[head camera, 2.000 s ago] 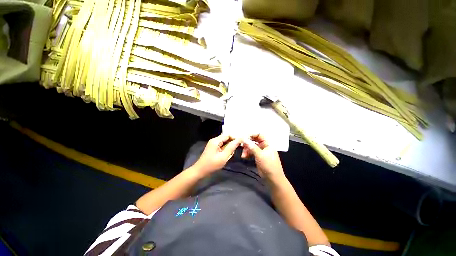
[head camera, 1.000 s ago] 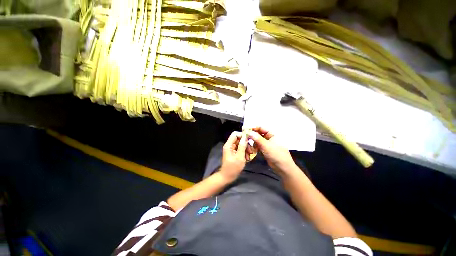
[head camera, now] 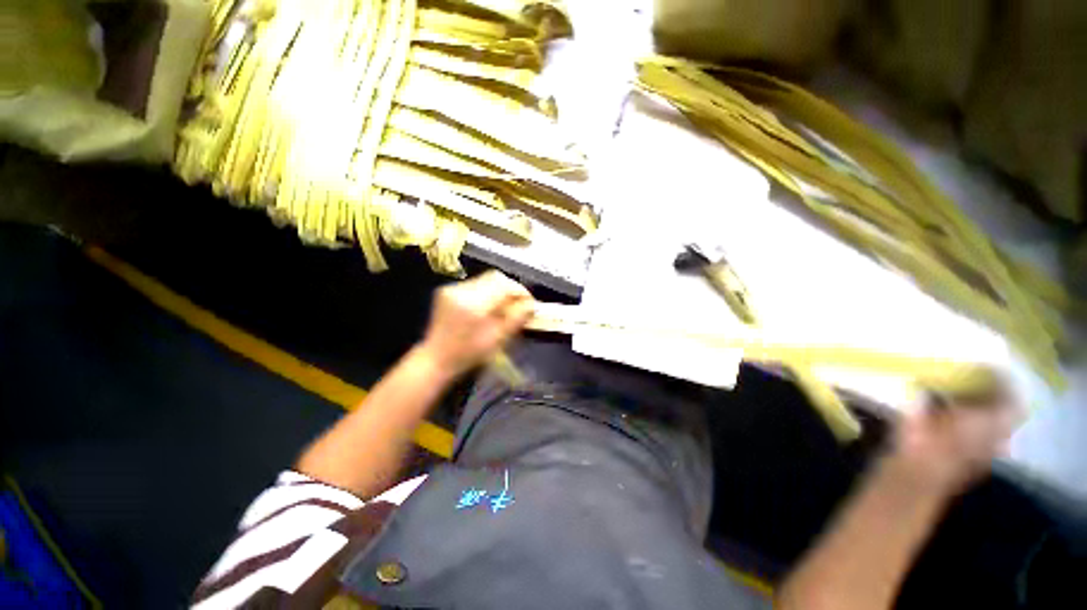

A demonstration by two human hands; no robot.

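Note:
A yellow-olive strap strip (head camera: 668, 334) is stretched sideways between both hands, low over the front of the white pounding board (head camera: 656, 268). My left hand (head camera: 477, 319) is closed on its left part, and a short end hangs below the fist. My right hand (head camera: 960, 417) is blurred and far to the right, around the other part of the strip. The hammer (head camera: 719, 280) lies on the board, its dark head to the left. The strip crosses in front of its pale handle, which sticks out past the table edge.
A dense pile of yellow strips (head camera: 310, 131) lies at the left, ends hanging over the edge. A loose strip bundle (head camera: 858, 179) lies slantwise at the right. Olive bag bodies (head camera: 72, 95) stand at the left and at the back right. The table edge (head camera: 525, 265) runs before the lap.
My hands were together at the board's front edge. They have moved apart, the left a little left, the right far right, and the strip now shows stretched between them.

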